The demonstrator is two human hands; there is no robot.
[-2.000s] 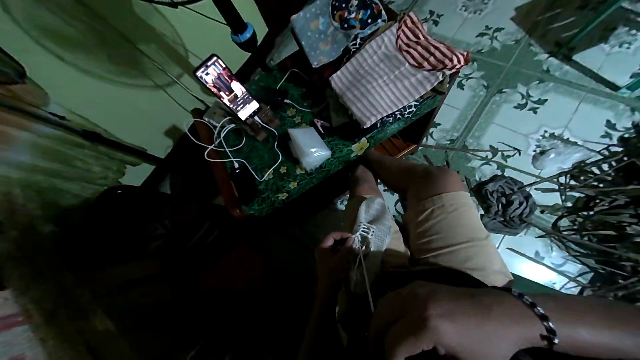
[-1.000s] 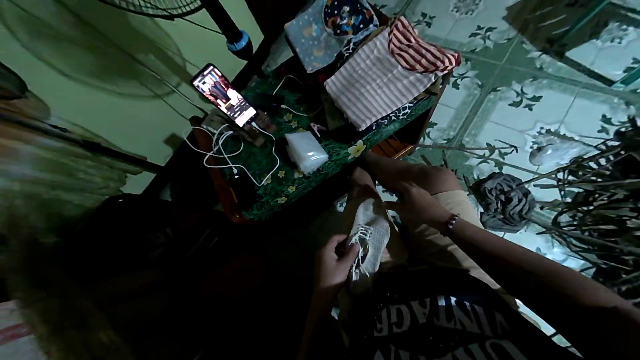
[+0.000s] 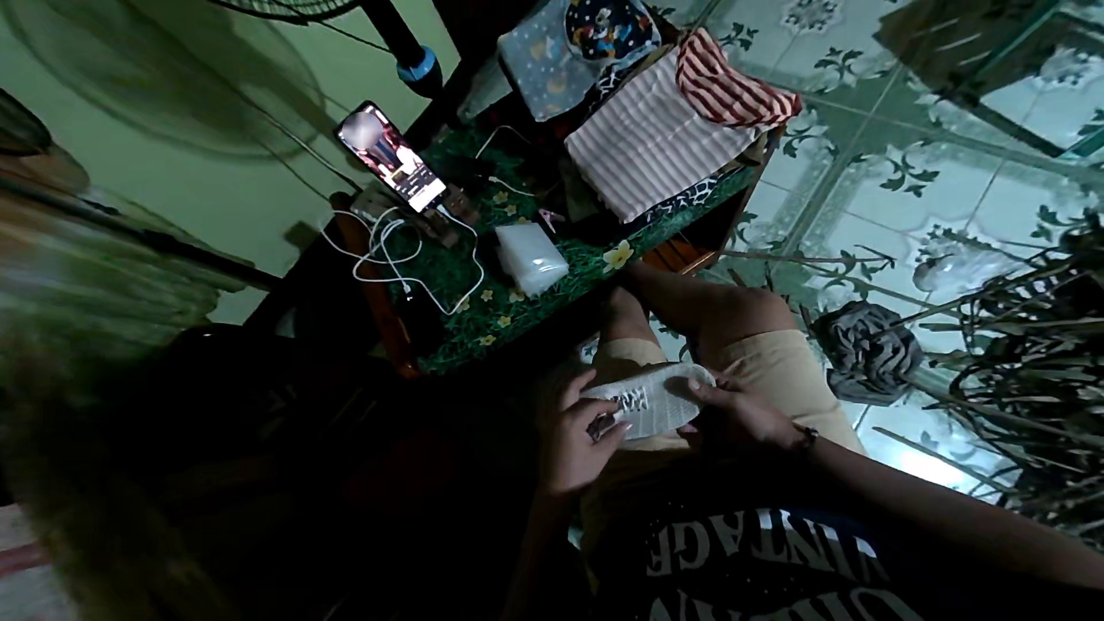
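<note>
A light-coloured knit shoe with white laces (image 3: 660, 401) lies sideways above my lap, held at both ends. My right hand (image 3: 750, 418), with a bracelet at the wrist, grips its toe end, thumb on top. At the opening and laces, my left hand (image 3: 586, 431) has its thumb and fingers around the shoe's edge. The heel end is partly hidden by my left fingers and shadow. Beneath are my knees and tan shorts (image 3: 789, 371).
Ahead stands a low table with a green floral cover (image 3: 492, 323). It bears a lit phone (image 3: 392, 157), a white cable (image 3: 423, 280), a white plastic-wrapped packet (image 3: 533, 259) and folded striped cloth (image 3: 642, 142). A fan (image 3: 418, 69) stands behind; dry plant stalks (image 3: 1018, 345) are at right.
The shoe has turned from pointing away from me to lying sideways. My right hand, low near my lap two seconds ago, came up to the shoe and now holds its toe end.
</note>
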